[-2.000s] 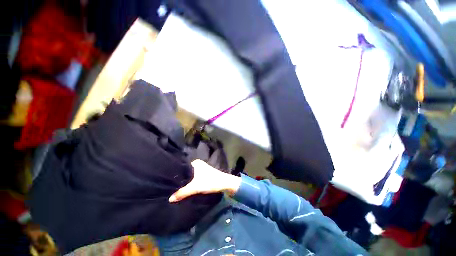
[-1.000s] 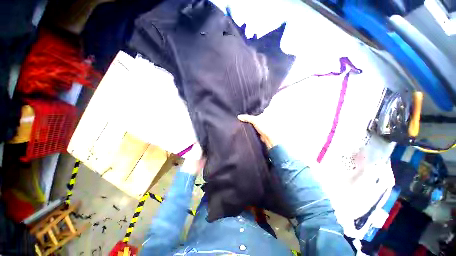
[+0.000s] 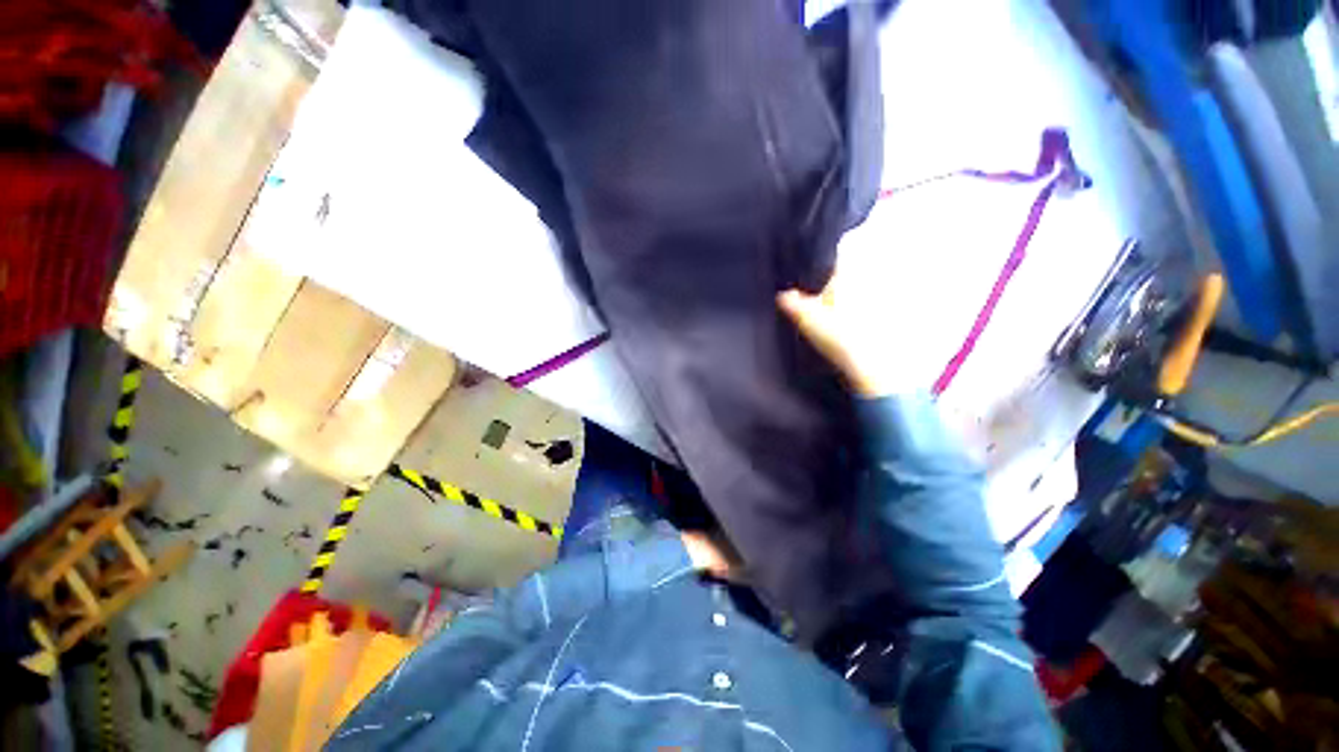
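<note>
A long stack of dark cloth (image 3: pixel 690 235) runs from the top of the view down to my body, across the white padded table (image 3: pixel 426 191). My right hand (image 3: pixel 825 335) is at its right edge, gripping it; most fingers are hidden and the hand is blurred. My left hand (image 3: pixel 708 555) shows only as a small patch of skin beside the cloth's lower left edge; its fingers are hidden. A magenta ribbon (image 3: pixel 1002 294) lies on the table right of the cloth, bunched at its top end. A magenta strip (image 3: pixel 558 360) also shows left of the cloth.
A steam iron (image 3: pixel 1123 326) with an orange handle and yellow hose stands at the table's right edge. Tan cardboard (image 3: pixel 279 345) is at the left. A red crate (image 3: pixel 59 243), a wooden stand (image 3: pixel 96 566) and a red container with yellow pieces (image 3: pixel 316 669) are further left. Blue boards are upper right.
The dark cloth reaches lower and further right, towards my body. My right hand has moved right and slightly up with it. My left hand has moved down from the cloth's left side and is mostly hidden.
</note>
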